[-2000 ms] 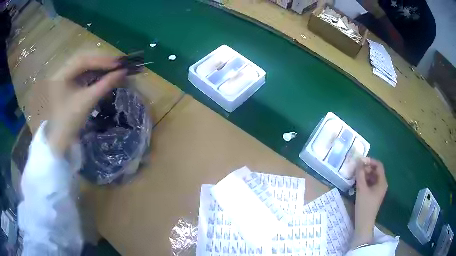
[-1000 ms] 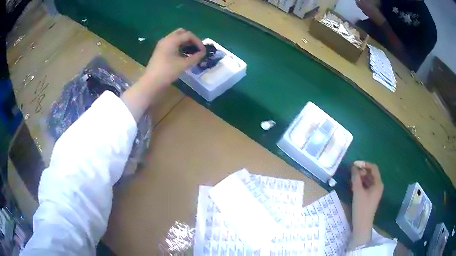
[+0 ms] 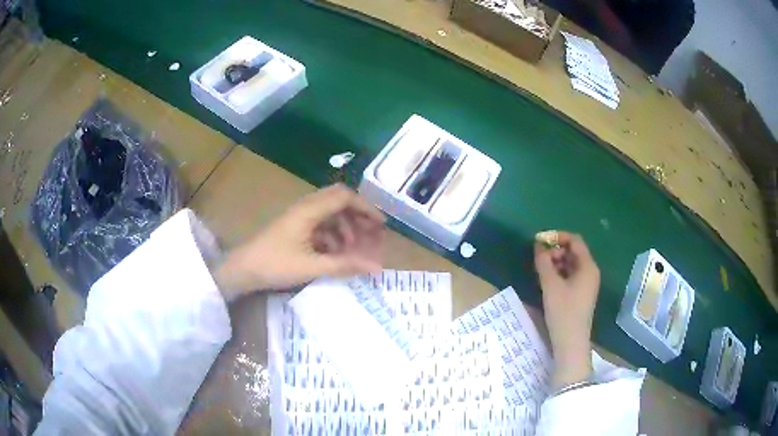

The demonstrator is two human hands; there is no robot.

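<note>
A white tray [image 3: 431, 181] sits on the belt in front of me, with a black part [image 3: 433, 174] in its middle slot and rounded pale pieces in the side slots. A second white tray [image 3: 247, 83], at upper left, also holds a black part [image 3: 241, 73]. My left hand [image 3: 311, 238] is open with loosely curled fingers, nearer me than the centre tray and not touching it; no held item shows. My right hand [image 3: 567, 277] pinches a tiny pale sticker [image 3: 550, 239], right of that tray. Printed label sheets [image 3: 401, 358] lie below both hands.
A crumpled parts bag [image 3: 107, 192] with black contents stands at left. More trays [image 3: 657, 305] are on the green belt [image 3: 546, 174] at right, with white scraps [image 3: 341, 159] nearby. Across the belt are an open cardboard box [image 3: 508, 25], folded white papers [image 3: 590, 68] and a person's dark clothing.
My left hand has come back from the upper tray toward the label sheets, without black parts. The centre tray's middle slot now shows a black part. The trays and the whole view have shifted left.
</note>
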